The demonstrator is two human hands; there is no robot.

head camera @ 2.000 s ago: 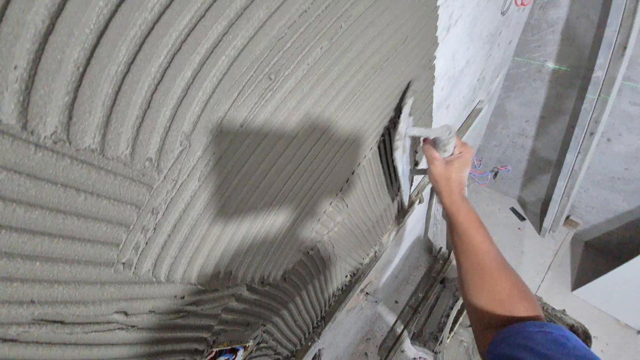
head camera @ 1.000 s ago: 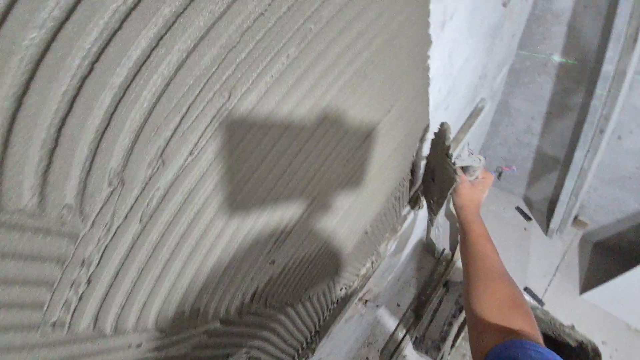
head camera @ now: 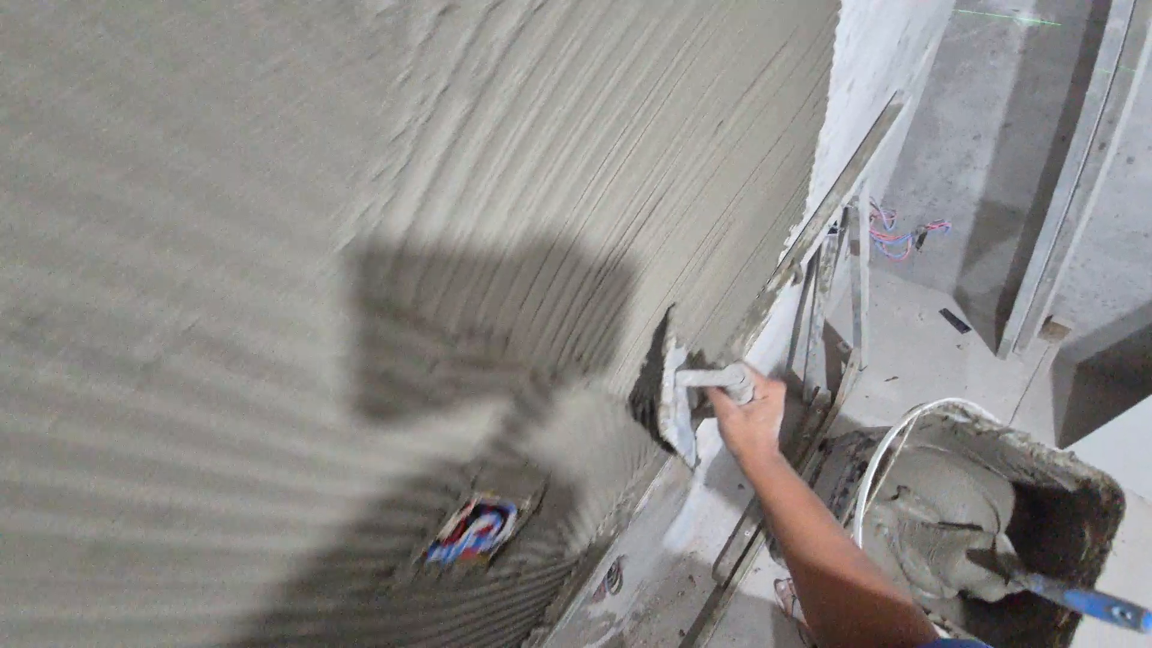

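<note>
My right hand (head camera: pixel 754 409) grips the handle of a notched trowel (head camera: pixel 679 396), its blade coated with grey mortar and held against the wall near its lower edge. Combed ridges of wet thin-set mortar (head camera: pixel 576 162) cover the wall. A recessed electrical box with coloured wires (head camera: pixel 475 529) sits in the mortar, lower left of the trowel. To the right of my forearm stands a bucket of mixed mortar (head camera: pixel 945 504) with a white wire handle; a blue-handled tool (head camera: pixel 1089 601) rests in it. My left hand is not in view.
Metal rails (head camera: pixel 846 175) run along the mortar's lower edge. Behind them, loose coloured wires (head camera: pixel 900 236) hang near another wall. A long metal profile (head camera: pixel 1071 180) leans at the right, and a small dark piece (head camera: pixel 955 320) lies on the floor.
The trowel was out by the mortar's edge a second ago and now lies against the mortared wall. The view has shifted, bringing the bucket and the electrical box into sight.
</note>
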